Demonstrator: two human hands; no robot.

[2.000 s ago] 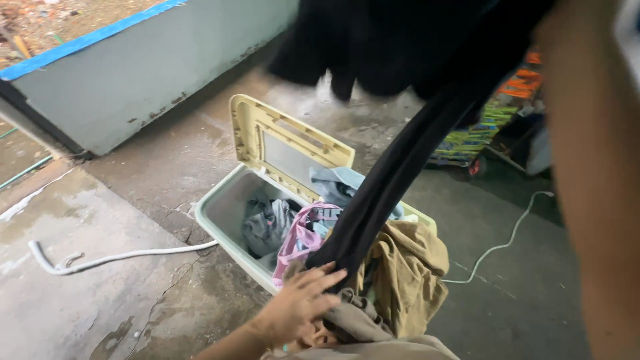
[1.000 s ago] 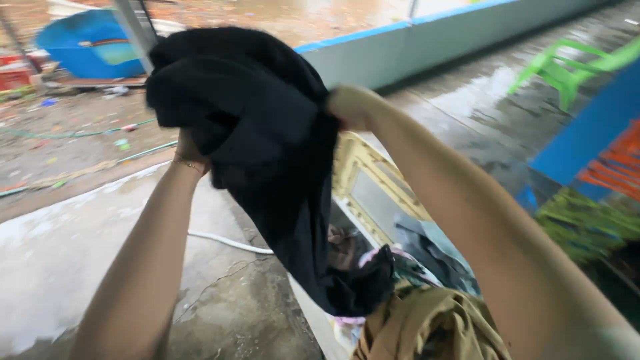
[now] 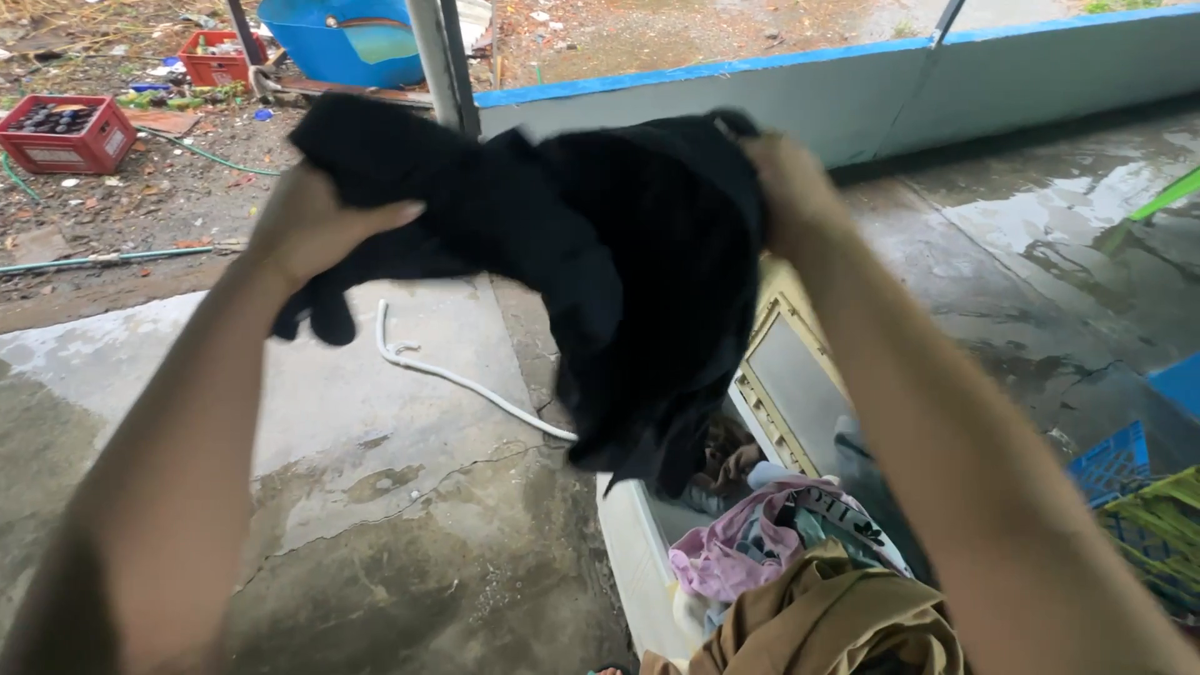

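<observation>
A black cloth garment [image 3: 647, 253] hangs spread in the air between both hands. My left hand [image 3: 323, 220] grips its left part, thumb on top of the fabric. At its upper right edge my right hand [image 3: 792, 187] is closed on the cloth, slightly blurred. Below the garment stands a white tub [image 3: 633, 562] with a raised cream lid or frame [image 3: 783, 375], partly hidden by the cloth and my right arm. Clothes lie in and over it: a pink garment [image 3: 722, 553] and a brown garment [image 3: 834, 619] at the near end.
A white hose [image 3: 459, 380] runs over the wet concrete from the tub. Behind are a low wall [image 3: 797, 103] with a blue top, a post [image 3: 445, 66], a blue basin [image 3: 342, 42] and red crates [image 3: 70, 136]. Blue [image 3: 1111, 464] and yellow-green [image 3: 1158, 534] baskets stand at right.
The black garment, bunched up one second ago, is now stretched sideways between my hands. My left hand, resting low by the tub two seconds ago, is now raised and holds the garment.
</observation>
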